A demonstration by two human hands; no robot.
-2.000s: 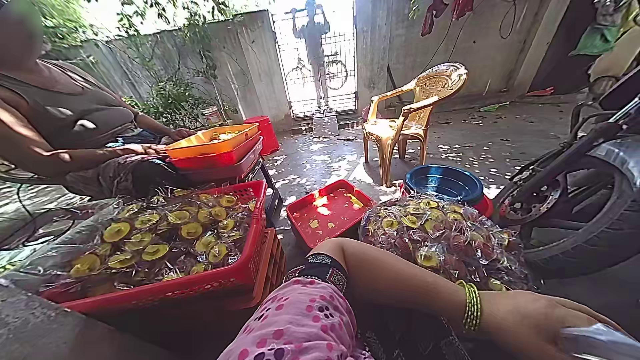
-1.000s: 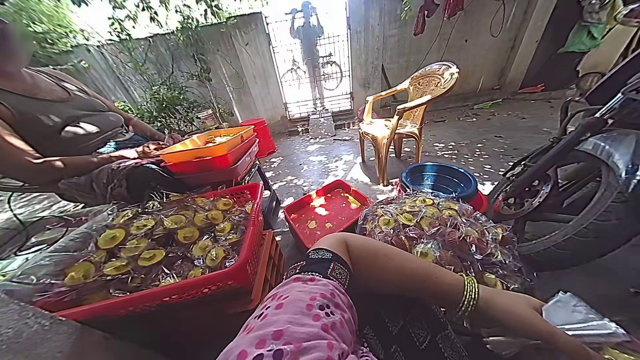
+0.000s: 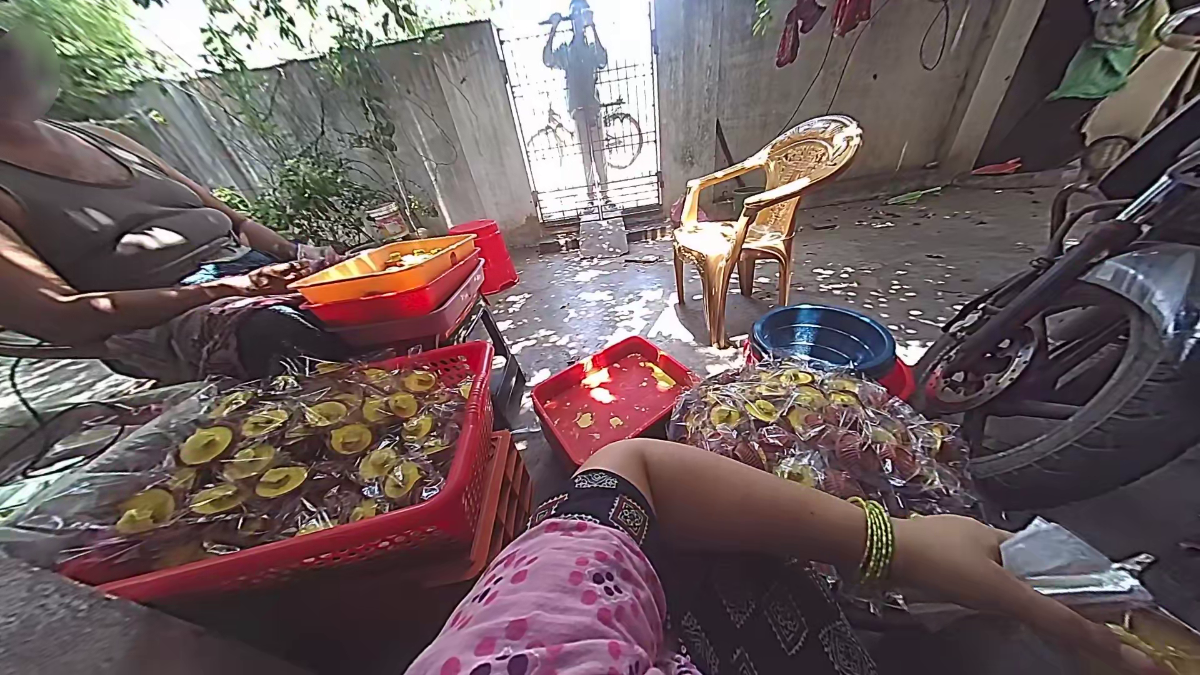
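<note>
My left arm, in a pink dotted sleeve with a dark patterned cuff and yellow-green bangles (image 3: 875, 539), reaches across to the right. My left hand (image 3: 975, 567) lies at the lower right against clear plastic bags (image 3: 1069, 558); its fingertips run toward the frame's corner, so its grip is unclear. Yellow pieces (image 3: 1148, 647) show in that corner. My right hand cannot be made out. Beyond the left forearm is a heap of clear plastic packets (image 3: 825, 422) with yellow, disc-like tops and reddish contents. Similar packets (image 3: 281, 450) fill a red plastic basket (image 3: 459, 469) at left.
A shallow red tray (image 3: 609, 403) with yellow scraps lies ahead, near a blue tub (image 3: 825, 337). A gold plastic chair (image 3: 769, 206) stands behind. A motorcycle wheel (image 3: 1097, 403) bounds the right. At left, a person (image 3: 122, 225) sits by an orange tray (image 3: 389, 267) on stacked trays.
The left hand's fingers now stretch farther down and right than two seconds ago. The plastic bags show beside the hand's back, where earlier they were at its fingers.
</note>
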